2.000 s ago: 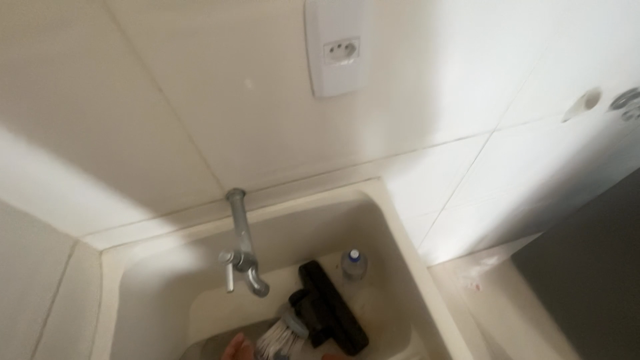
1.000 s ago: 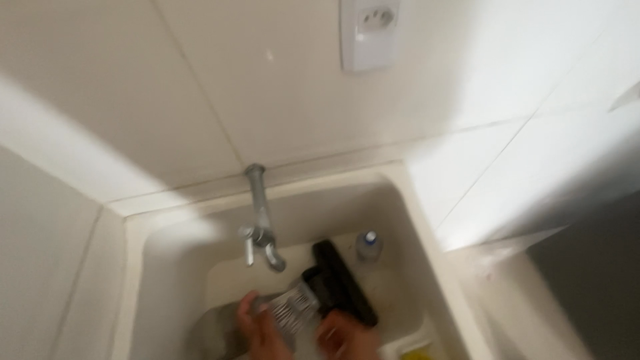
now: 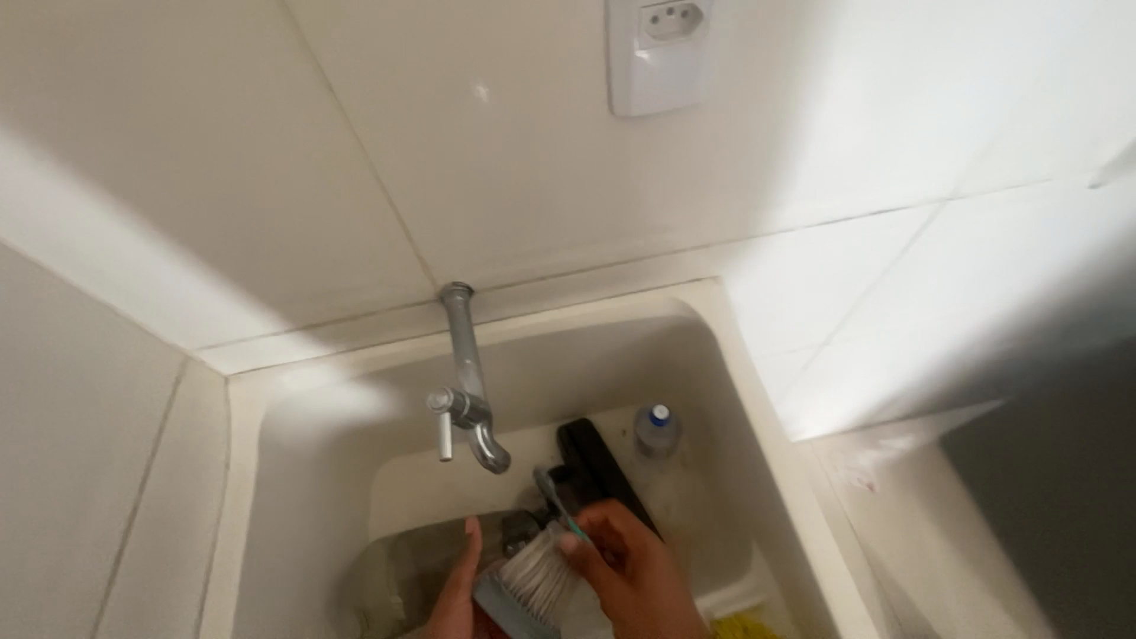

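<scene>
At the bottom centre my left hand (image 3: 457, 590) holds a pleated filter (image 3: 537, 577) by its grey frame, with the pale pleats fanned upward. My right hand (image 3: 635, 572) grips a toothbrush (image 3: 568, 515) with a grey head and a teal part on its handle, close against the pleats. Behind the hands, a black vacuum cleaner floor head (image 3: 608, 475) lies slanted in the sink. A smoky clear plastic container (image 3: 399, 568) rests on its side left of my left hand; the filter and hand hide part of it.
A metal tap (image 3: 466, 355) juts over the pale utility sink (image 3: 772, 461). A small clear bottle with a blue and white cap (image 3: 657, 435) stands at the sink's back right. Something yellow (image 3: 745, 626) shows at the lower edge. A power outlet (image 3: 661, 53) is on the tiled wall.
My right hand, near the black floor head a second ago, is now at the filter with the toothbrush in it. Both hands show more fully than two seconds ago.
</scene>
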